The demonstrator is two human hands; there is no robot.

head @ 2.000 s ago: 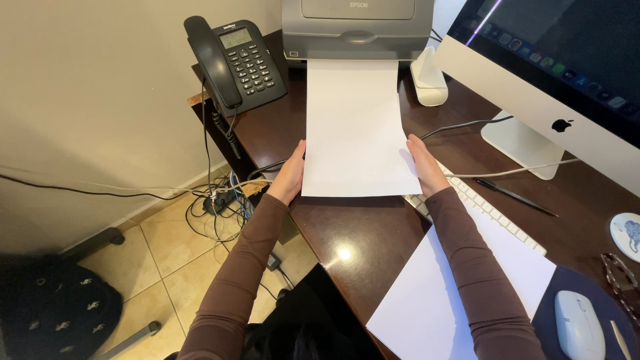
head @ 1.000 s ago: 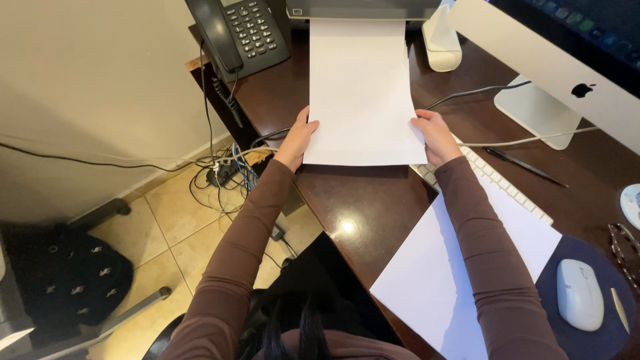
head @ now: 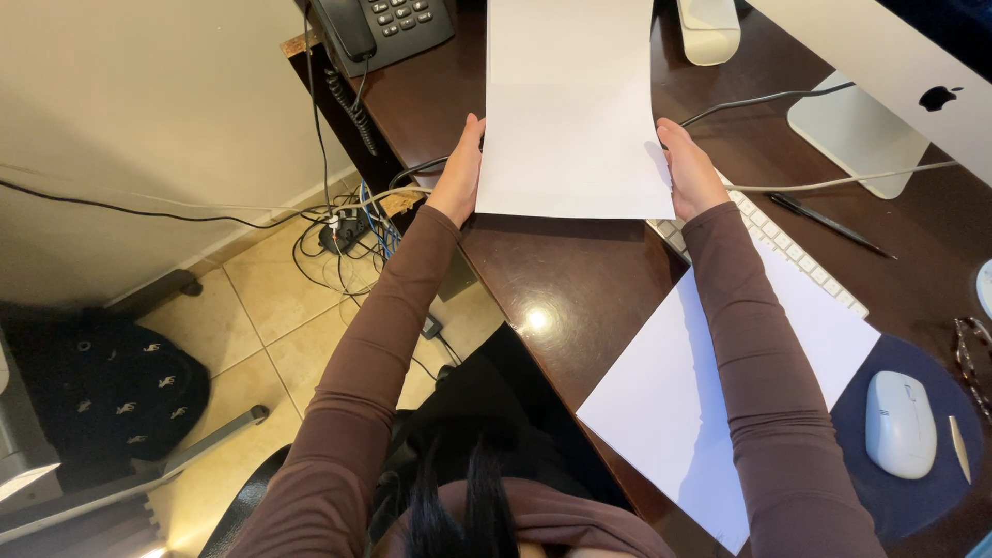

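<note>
White paper [head: 573, 116], one sheet or a stack, lies between my hands, its far end cut off by the top of the view. My left hand [head: 463, 169] is upright against the paper's left edge, its fingers partly hidden beside or under it. On the opposite edge, my right hand [head: 688, 167] touches the paper near its lower right corner, fingers largely hidden. A second white sheet [head: 659, 403] rests on the dark wooden desk [head: 566, 271], partly beneath my right forearm and over the corner of a white keyboard [head: 790, 248].
A black desk telephone [head: 387, 31] stands at upper left. To the right are an Apple monitor stand [head: 852, 139], a black pen [head: 833, 225], a white mouse [head: 900, 425] on a dark blue pad, and glasses [head: 973, 364]. Tangled cables [head: 345, 232] lie on the tiled floor.
My fingers and thumbs, which gripped the paper's near corners a second ago, now lie flatter along its side edges. The view has shifted down, and the printer seen before is out of sight.
</note>
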